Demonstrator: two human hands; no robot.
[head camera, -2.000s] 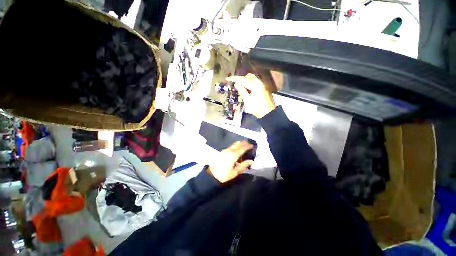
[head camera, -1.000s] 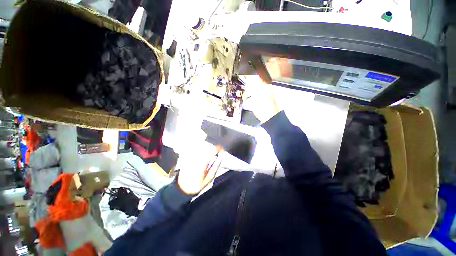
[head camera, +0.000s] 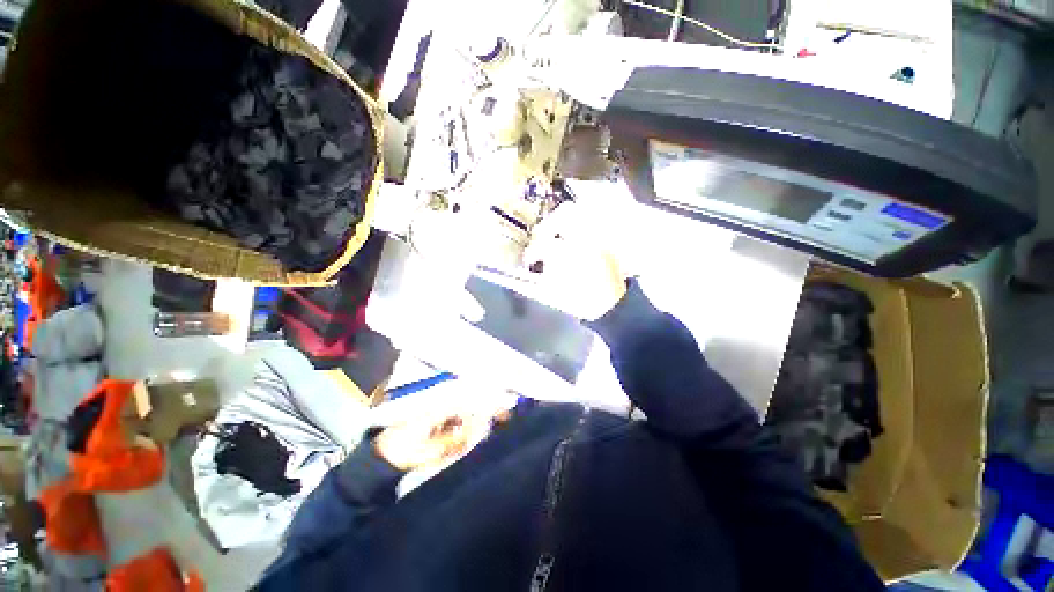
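A flat dark rectangular piece (head camera: 534, 325) lies on the white table in front of me. My right hand (head camera: 578, 246) is at the metal sewing head parts (head camera: 543, 206), just beyond the piece. It is washed out by glare, so its fingers and anything in them cannot be made out. My left hand (head camera: 445, 433) is low at the table's near edge, close to my body and apart from the dark piece. It is blurred, and its grip cannot be made out.
A black touchscreen panel (head camera: 809, 174) overhangs the right side. A carton (head camera: 925, 428) with dark pieces stands lower right. A deep carton (head camera: 368, 191) heaped with dark pieces stands upper left. A blue pen-like object (head camera: 420, 385) lies left. A white bag (head camera: 231, 515) and orange garments (head camera: 116, 451) are lower left.
My left hand has moved from the dark piece back towards my body, down and left. My right hand has stayed by the sewing head, shifting slightly nearer to me.
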